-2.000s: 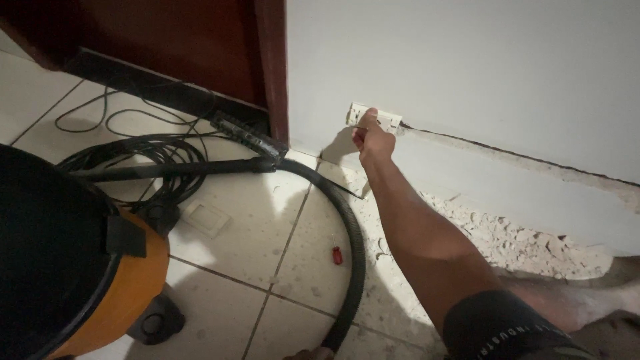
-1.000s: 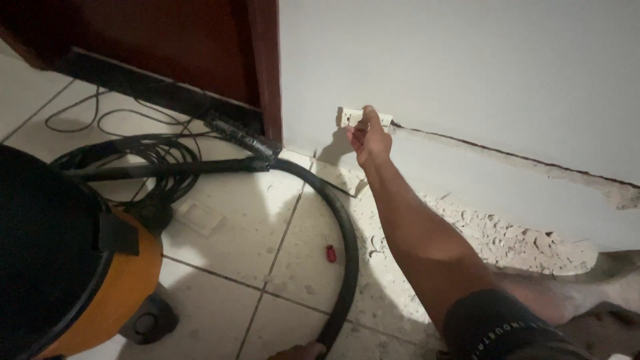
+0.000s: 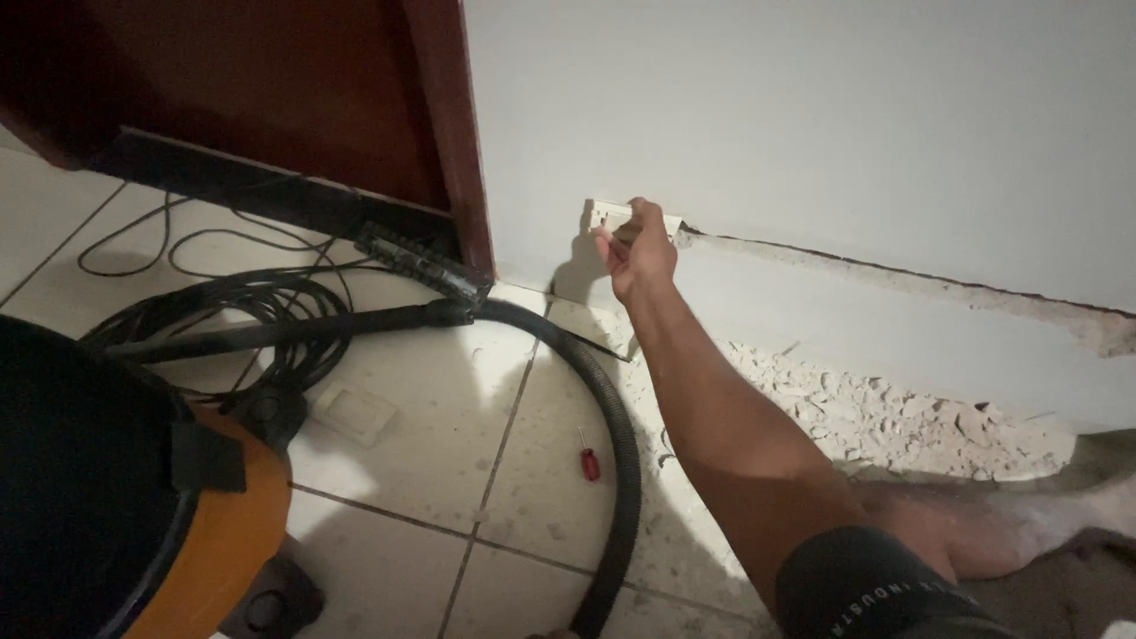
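Observation:
My right hand (image 3: 643, 253) reaches in from the lower right, its fingers on a cream electrical outlet (image 3: 612, 216) low on the white wall. The thumb and fingers grip the outlet's front, hiding much of it. A narrow chased groove (image 3: 843, 256) runs along the wall from its right side. At the bottom edge, only a sliver of my left hand (image 3: 552, 635) shows beside the black corrugated vacuum hose (image 3: 621, 461); its grip is hidden. A small red-handled screwdriver (image 3: 590, 463) lies on the floor left of the hose.
A black and orange vacuum cleaner (image 3: 244, 524) stands at lower left. Behind it lie coiled black cable or hose (image 3: 311, 355) and a floor nozzle (image 3: 422, 262) by the door frame (image 3: 453, 133). A pale rectangular plate (image 3: 355, 413) lies on the tiles. Plaster rubble (image 3: 887, 417) lines the wall, near a bare leg.
The fingers of my right hand have shifted slightly at the outlet. My left hand shows less at the bottom edge than before.

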